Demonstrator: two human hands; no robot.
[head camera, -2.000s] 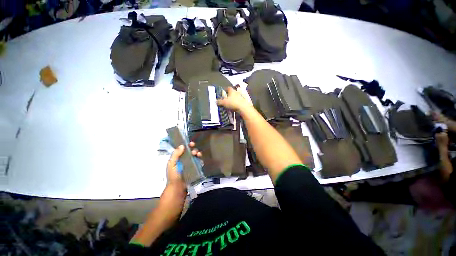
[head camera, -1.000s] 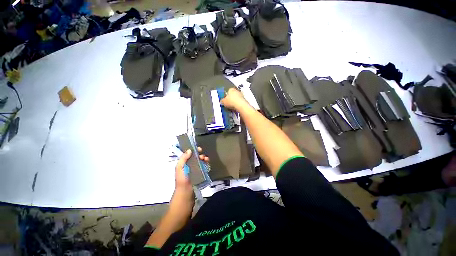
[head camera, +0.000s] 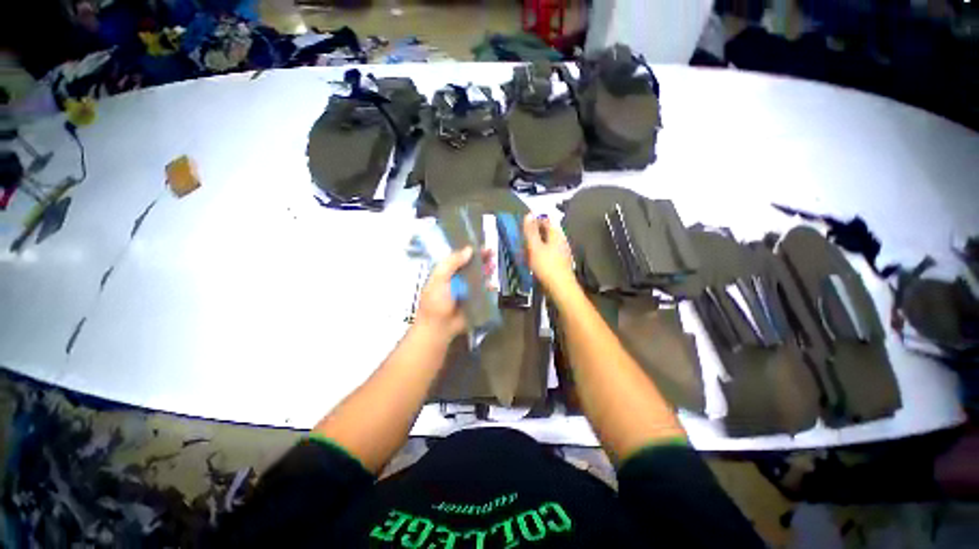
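Observation:
My left hand (head camera: 442, 297) holds a narrow stack of small cut parts (head camera: 480, 281), with pale blue slips showing at its left side, over the nearest panel stack (head camera: 483, 370). My right hand (head camera: 544, 245) is at the right edge of the small parts (head camera: 510, 247) with white and blue strips that lie on that stack. Its fingers are bent together; whether they pinch a piece is too blurred to tell. More panel stacks (head camera: 768, 395) with small parts on top lie to the right.
Tied bundles (head camera: 354, 153) stand in a row at the back of the white table (head camera: 247, 311). An orange-brown block (head camera: 184, 176) lies left. A dark tie strip tangle (head camera: 848, 236) lies right. Scraps (head camera: 64, 472) cover the floor.
My left hand has moved up and right with its stack, beside the small parts on the panel. My right hand has shifted to their right edge. The view has tilted up.

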